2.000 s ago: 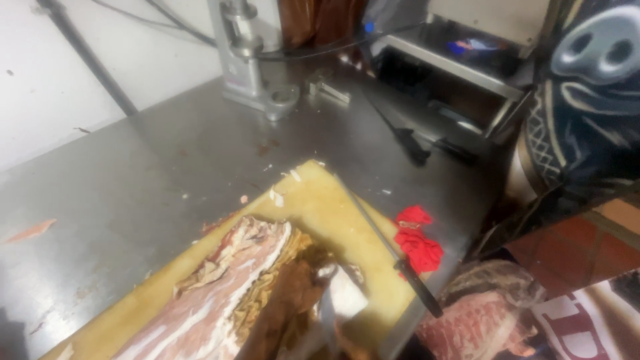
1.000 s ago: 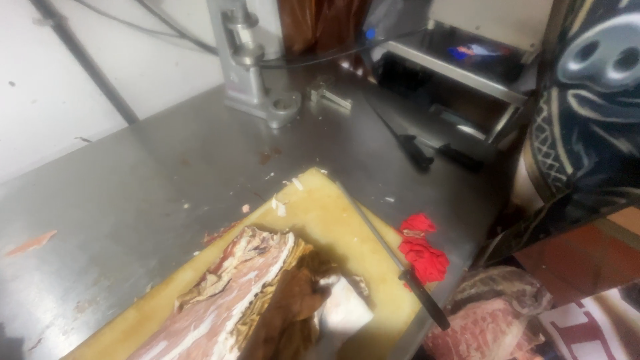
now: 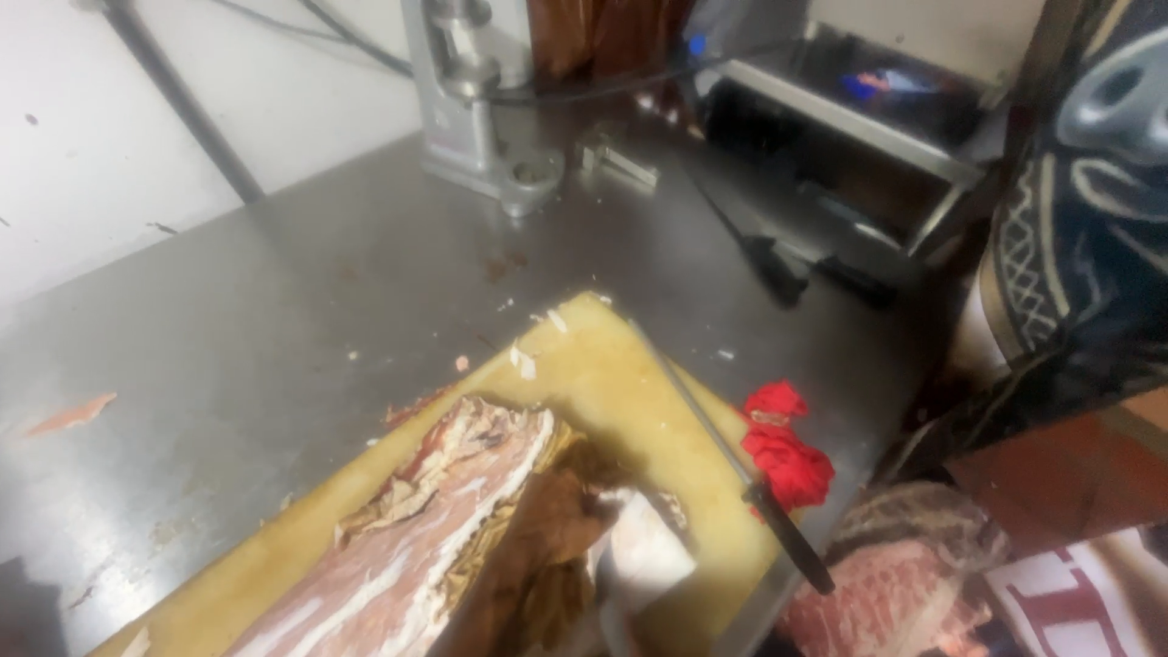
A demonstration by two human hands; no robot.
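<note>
Neither my left hand nor my right hand shows in the head view. A large slab of meat with white fat streaks and a wrinkled, dried edge [image 3: 392,566] lies on a yellow cutting board [image 3: 630,392]. Beside it on the board is a brown, leathery piece [image 3: 538,538] with a pale white part [image 3: 639,547]. A honing steel with a black handle [image 3: 789,538] lies across the board's right edge. A crumpled red cloth or plastic [image 3: 789,456] touches that edge. What lies at the bottom centre is blurred.
Black-handled knives [image 3: 776,269] lie farther back on the metal table [image 3: 301,301], near a metal stand [image 3: 497,164] and a metal-framed shelf [image 3: 839,119]. Scraps dot the table. At the right are a person's dark patterned garment [image 3: 1086,210] and more meat [image 3: 885,593] below the table's edge.
</note>
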